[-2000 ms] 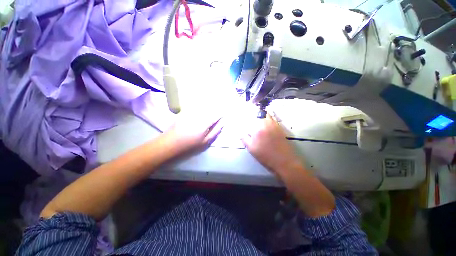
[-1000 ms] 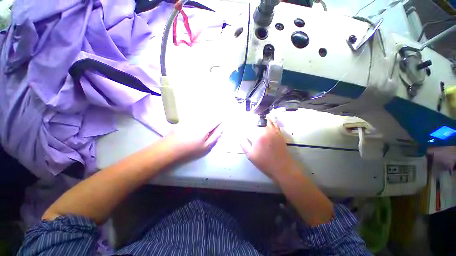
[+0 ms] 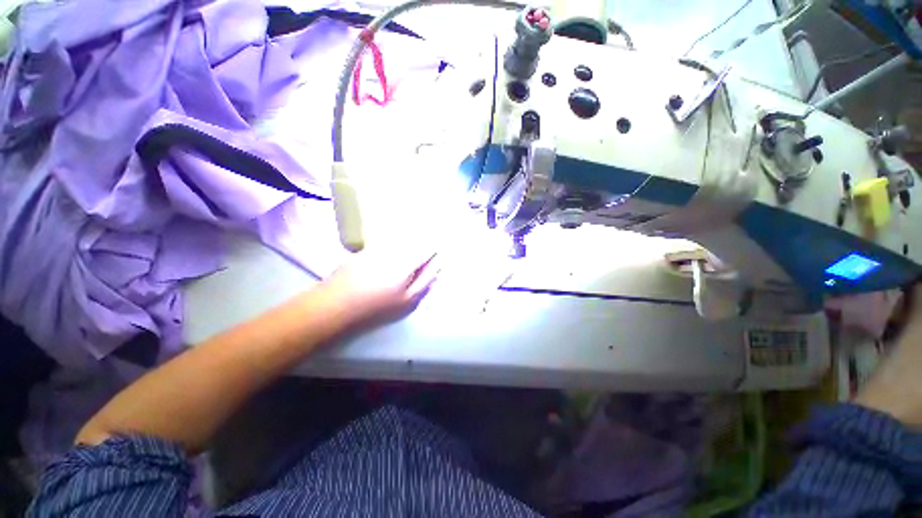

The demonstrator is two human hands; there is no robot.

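My left hand (image 3: 384, 286) lies low on the pale machine bed, left of the needle area. Lamp glare washes out its fingertips and any cloth under them. My right hand is out of the picture past the right edge; only the forearm (image 3: 898, 376) and striped sleeve show. The presser foot area (image 3: 519, 245) is bright and its details are lost. The light purple garment bundle (image 3: 76, 192) lies crumpled left of the machine, with a black band (image 3: 227, 160) along one fold.
The white machine head (image 3: 647, 86) has a blue stripe. The gooseneck lamp (image 3: 347, 207) hangs above my left hand, with a red cord (image 3: 372, 76) behind it. A cream lever (image 3: 701, 288), lit blue screen (image 3: 852, 266) and yellow block (image 3: 870, 202) are at right. Purple cloth lies below the table.
My right hand has left the needle area and moved right, out of the picture. My left hand stays nearly in place. The view has shifted slightly, showing more of the machine's right end.
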